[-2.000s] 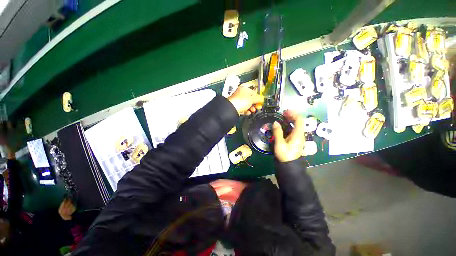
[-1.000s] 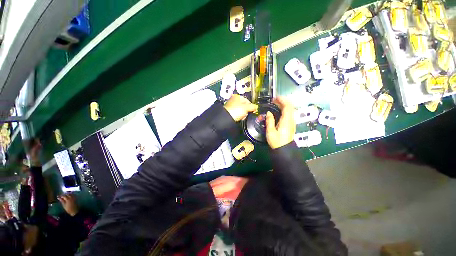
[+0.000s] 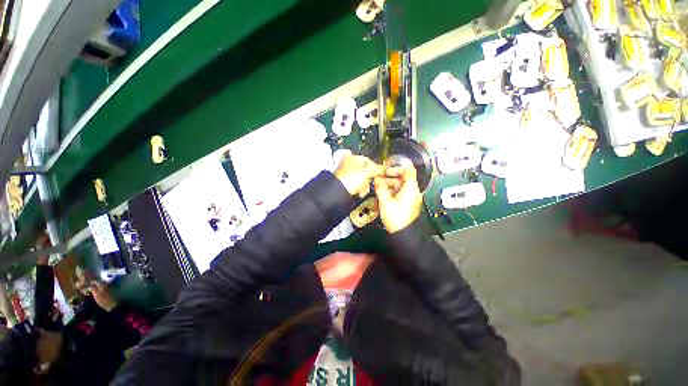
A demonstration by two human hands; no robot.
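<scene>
My left hand [image 3: 357,175] and my right hand [image 3: 400,199] meet at the fingertips, just left of the large black drum [image 3: 419,162] of the tape dispenser. Their fingers are pinched together; whatever is between them is too small and blurred to tell. The amber tape roll [image 3: 395,74] stands at the dispenser's far end, with a yellowish tape strip [image 3: 390,111] running from it towards the drum. A cream housing [image 3: 364,213] lies just below my left hand, partly covered. Two more housings [image 3: 344,116] lie left of the dispenser.
White housings [image 3: 463,196] and a white paper sheet [image 3: 539,185] lie right of the dispenser. A pale tray [image 3: 603,90] of yellow housings is far right. White sheets [image 3: 198,207] with small parts and a black stack [image 3: 157,237] are left. The green belt [image 3: 264,75] runs beyond. Another person's hand [image 3: 98,290] shows lower left.
My right hand has moved left from the drum to meet my left hand, uncovering the drum's right side. The view has shifted slightly; a housing on the belt now sits nearer the top edge.
</scene>
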